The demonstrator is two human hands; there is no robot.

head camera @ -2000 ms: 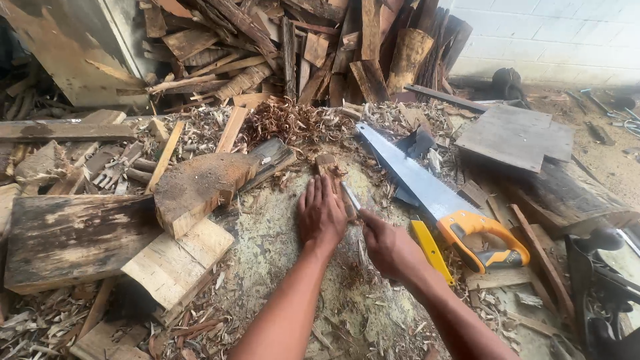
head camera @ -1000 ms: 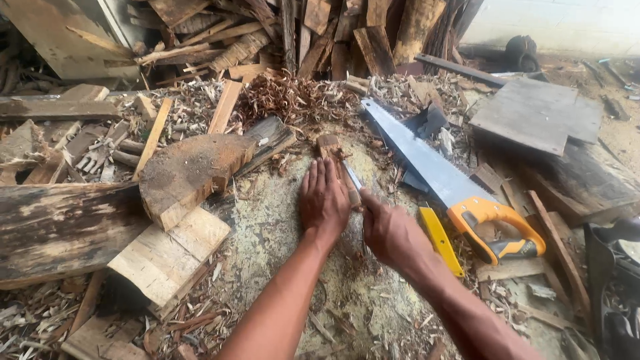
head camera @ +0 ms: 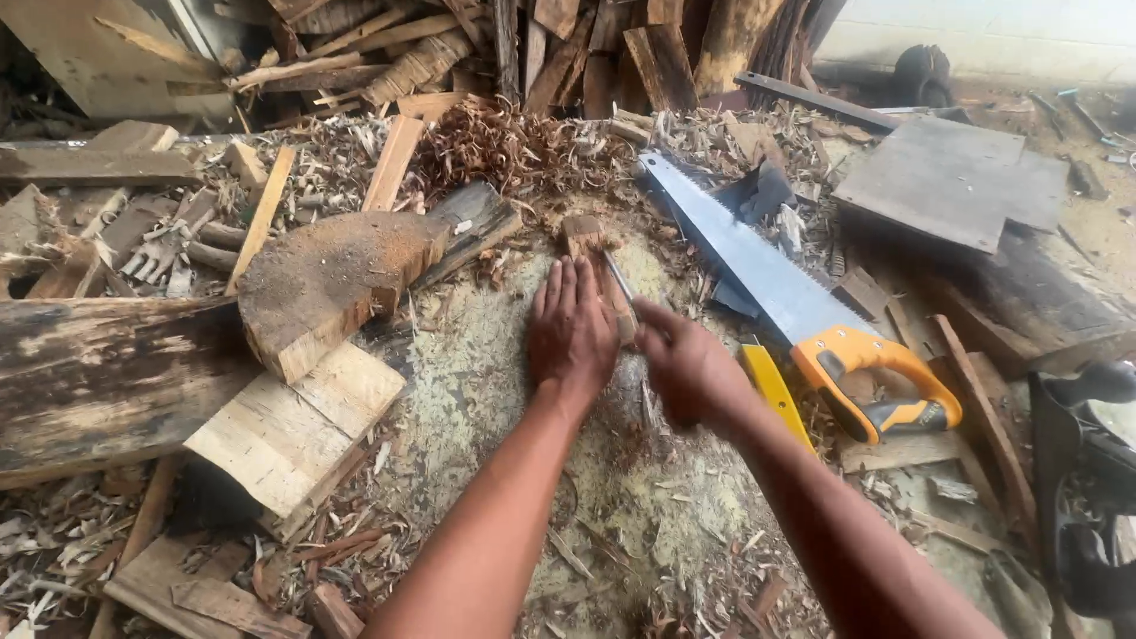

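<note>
A small reddish-brown wood piece (head camera: 583,232) lies on the worn work surface (head camera: 479,399), partly hidden under my left hand (head camera: 575,333), which presses flat on it with fingers together. My right hand (head camera: 692,364), slightly blurred, is closed around the handle of a slim metal-bladed hand tool (head camera: 619,273); its handle is mostly hidden. The blade lies along the right side of the wood piece. Just right of my right hand is a yellow tool (head camera: 777,395), and beyond it a handsaw (head camera: 763,266) with an orange and black handle.
A thick half-round wood slab (head camera: 333,266) and a pale block (head camera: 297,426) lie at left. Reddish shavings (head camera: 497,146) are heaped behind the wood piece. A flat grey board (head camera: 932,177) is at back right, a black metal hand plane (head camera: 1087,479) at the right edge. Split wood (head camera: 661,67) is stacked behind.
My left hand stays on the wood piece. My right hand keeps hold of the tool, its blade now beside the wood's right edge. The view has shifted slightly.
</note>
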